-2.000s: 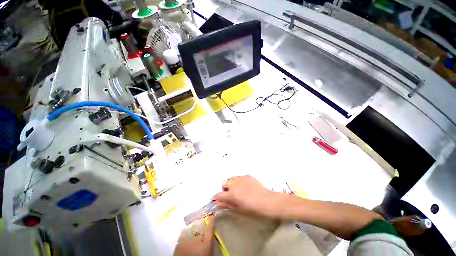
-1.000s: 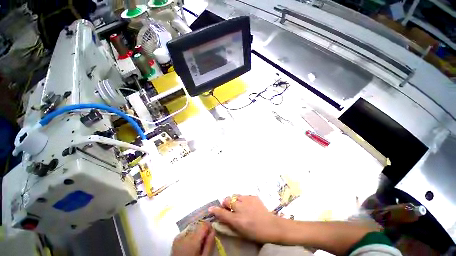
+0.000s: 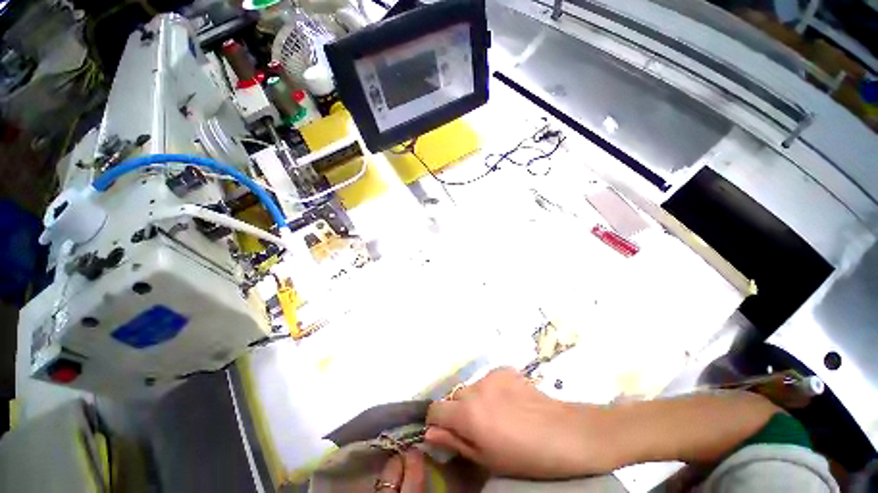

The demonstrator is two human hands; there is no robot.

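Beige cloth (image 3: 348,471) lies at the bottom edge of the view, with a grey folded strip (image 3: 377,421) at its upper edge. My right hand (image 3: 501,422) pinches the cloth's edge from the right, fingers bent over it. My left hand (image 3: 406,474) is cut off by the bottom edge; its fingers hold the cloth just below and left of my right fingertips. The two hands are close together. What lies between the fingertips is small and blurred.
The sewing machine head (image 3: 144,289) with a blue hose (image 3: 197,166) stands at left. A touchscreen (image 3: 412,77) stands behind. A red handle (image 3: 614,241) and a flat plate (image 3: 616,211) lie at right. Thread snips, hard to make out, and yellowish scraps (image 3: 554,341) lie beyond my right hand.
The cloth edge and grey strip have shifted and turned between the hands. My left hand has moved lower, partly out of view. The scraps and snips, earlier covered by my right arm, now show.
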